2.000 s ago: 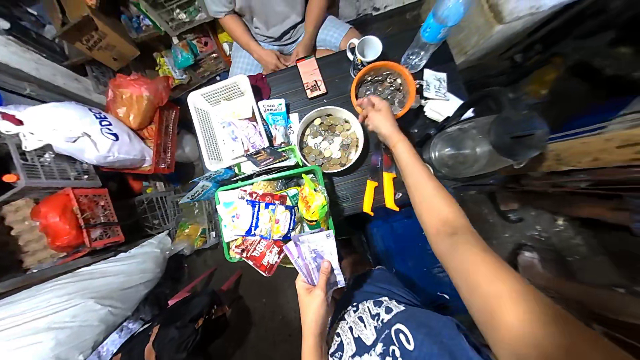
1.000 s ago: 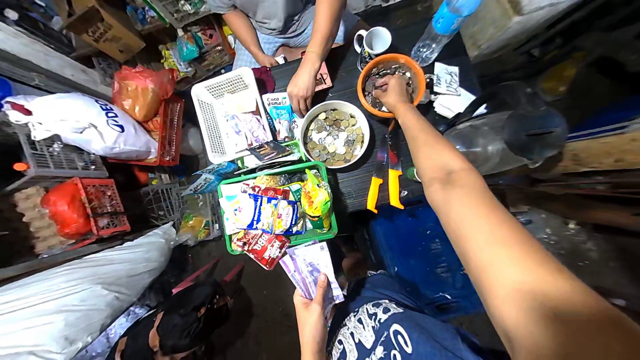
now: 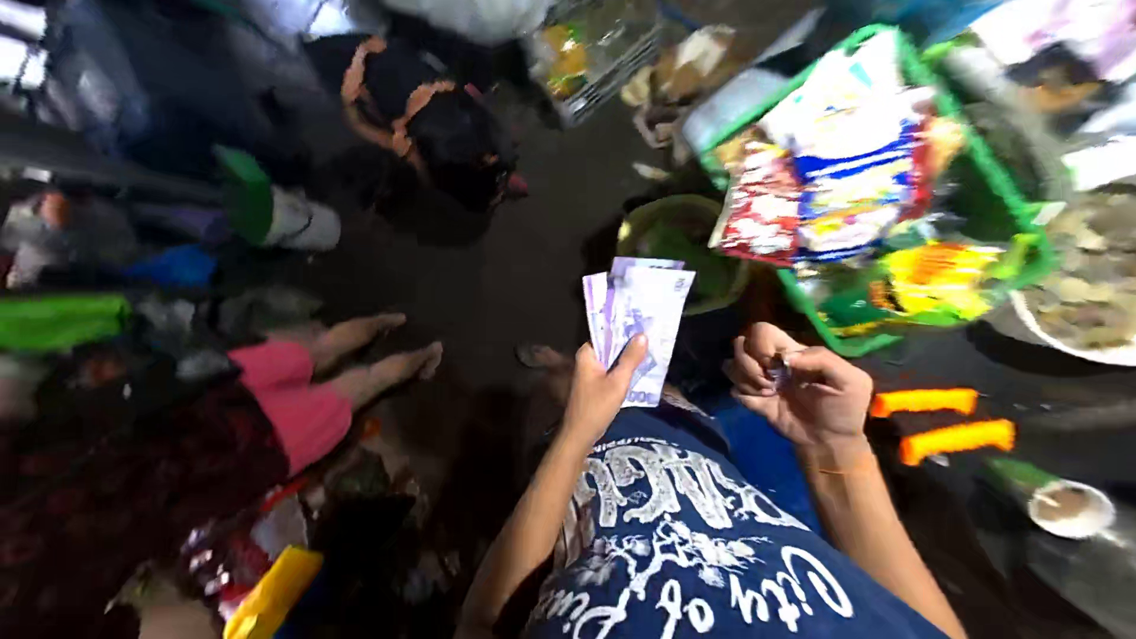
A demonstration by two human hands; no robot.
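My left hand (image 3: 608,382) grips a small fan of purple-and-white banknotes (image 3: 652,319), thumb on top, in front of my dark blue shirt. To its right my right hand (image 3: 799,382) is curled, with small coins (image 3: 779,371) between thumb and fingers; how many is unclear. Above it sits a green plastic basket (image 3: 994,169) filled with snack and sachet packets (image 3: 852,186). At the right edge, partly cut off, is a white bowl of coins (image 3: 1087,284). Orange handles (image 3: 958,439) lie on the dark table just right of my right wrist.
A cup (image 3: 1069,508) stands at lower right. Below the basket is a round greenish container (image 3: 674,240). At left, another person's bare legs and pink shorts (image 3: 297,399) show. A black bag with brown straps (image 3: 426,124) lies at upper left. The picture is blurred.
My right hand has left the orange bowl of coins and is now near my left hand, holding coins. The view has swung left and down.
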